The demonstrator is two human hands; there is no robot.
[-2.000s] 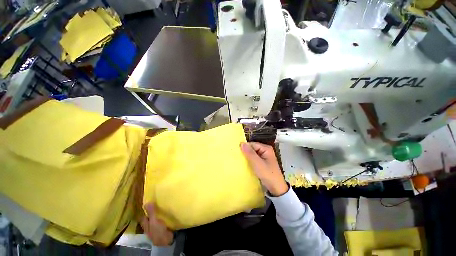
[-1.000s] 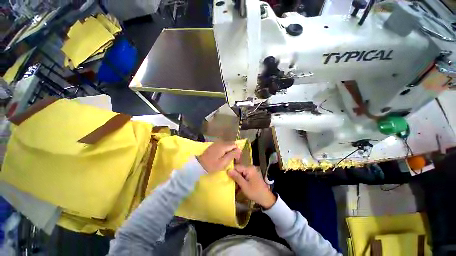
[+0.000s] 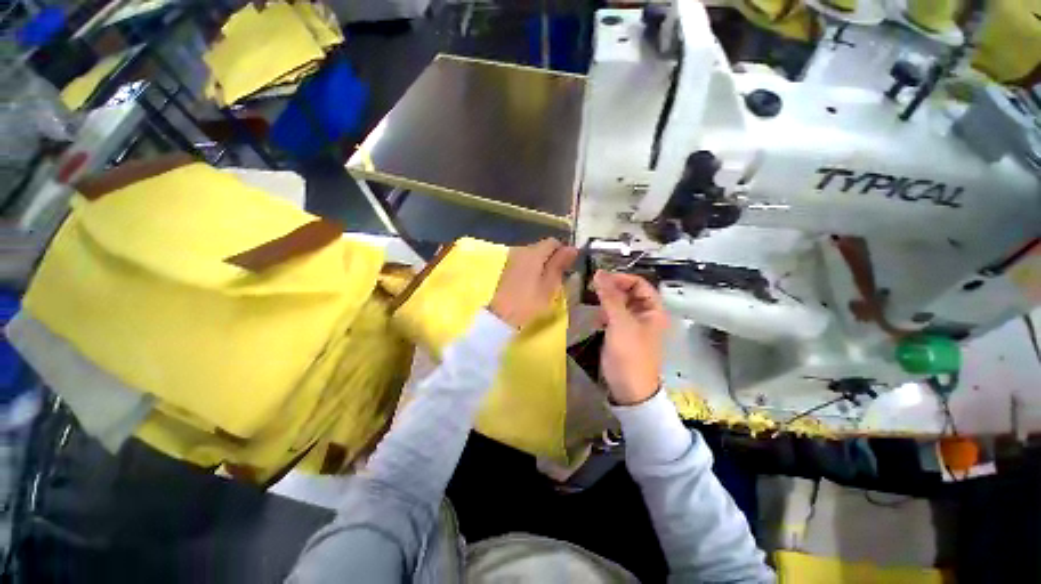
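Note:
A yellow bag piece (image 3: 519,394) hangs in front of me below the white sewing machine (image 3: 788,171). Its upper edge is up by the needle area (image 3: 616,253). My left hand (image 3: 532,282) grips the top edge of the piece, just left of the needle area. My right hand (image 3: 631,331) is raised just below the needle area with thumb and fingertips together. Whether it pinches the cloth edge or a thread cannot be told. A grey-beige layer shows at the right side of the piece.
A large yellow stack (image 3: 217,308) with brown strips lies at the left. A metal-topped table (image 3: 485,126) stands beyond. A green round part (image 3: 927,356) and an orange round object (image 3: 959,454) are at the right. More yellow pieces (image 3: 856,568) lie lower right.
Both hands have moved up from the lap to the needle area, bringing the yellow piece's edge with them. Earlier my left hand was at the piece's lower left corner. The view has shifted.

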